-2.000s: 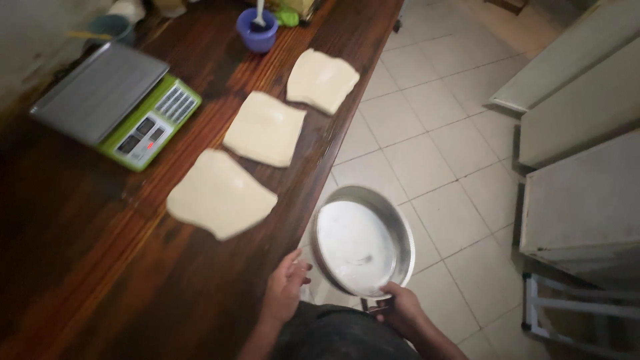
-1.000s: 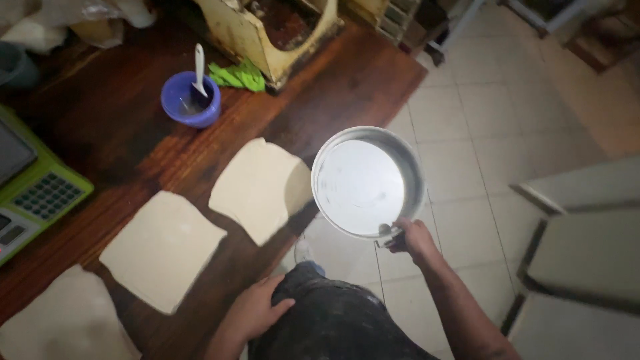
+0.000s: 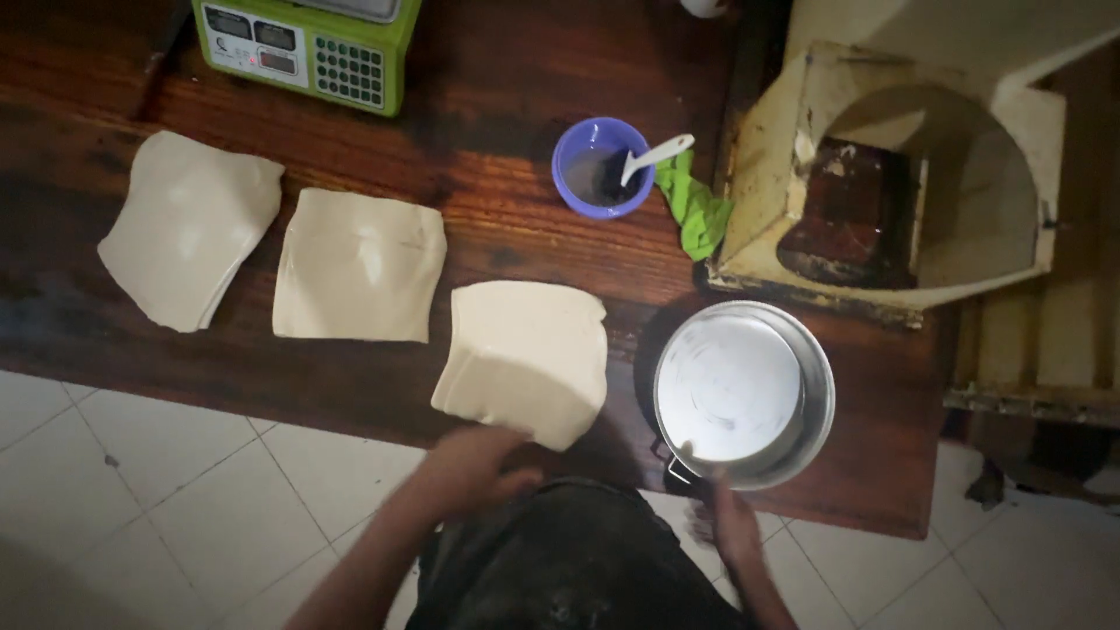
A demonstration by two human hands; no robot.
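Three folded slabs of pale dough lie in a row on the wooden table: the left one (image 3: 194, 229), the middle one (image 3: 360, 267) and the right one (image 3: 525, 359). My left hand (image 3: 481, 468), blurred, is at the near edge of the right slab with nothing visible in it; contact is unclear. A round metal pan (image 3: 731, 389) with a wire handle is at the table's near right part. My right hand (image 3: 731, 525) is at the pan's near rim, blurred; whether its fingers still hold the pan cannot be told.
Behind the dough stand a green digital scale (image 3: 394, 70) and a blue bowl (image 3: 604, 210) with a white-handled brush (image 3: 656, 156). A crumpled green cloth or bag (image 3: 696, 210) lies beside a worn cream-coloured machine housing (image 3: 936, 293). The table's near edge borders the tiled floor (image 3: 236, 472).
The pan has gone from over the floor beside the table to the table's right part. My left hand has moved from my lap to the right dough slab. The view has turned.
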